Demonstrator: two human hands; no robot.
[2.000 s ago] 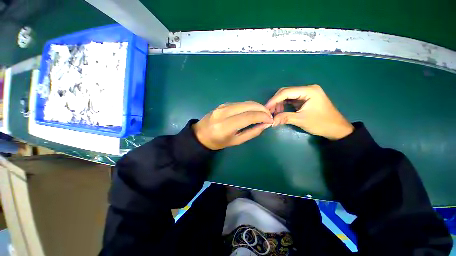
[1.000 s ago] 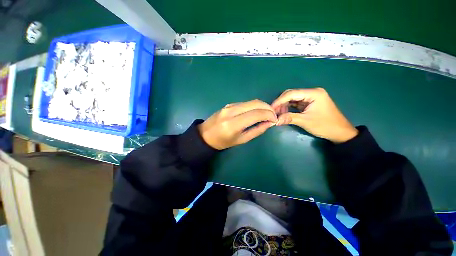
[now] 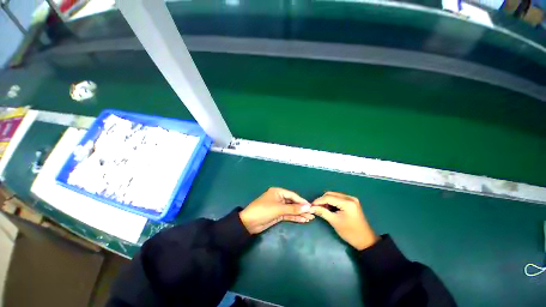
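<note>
My left hand [image 3: 275,210] and my right hand [image 3: 344,217] meet at their fingertips above the dark green bench [image 3: 281,264]. A tiny pale piece [image 3: 306,208] shows between the fingertips, mostly hidden; its shape cannot be told. Both hands are bare and seem to pinch it together. The blue parts bin [image 3: 190,180] stands to the left of my hands, full of small white and grey pieces [image 3: 140,162].
A white sheet [image 3: 108,217] lies under and beside the bin. A pale post [image 3: 179,75] rises from the worn white rail [image 3: 359,165]. The green belt [image 3: 359,114] carries a small white item [image 3: 83,90]. A cord loop [image 3: 534,270] lies at far right. A brown carton [image 3: 51,264] stands lower left.
The view has tilted up and shifted, so hands and bin sit lower and more of the belt shows. The fingertips stay together, and a pale piece now shows between them.
</note>
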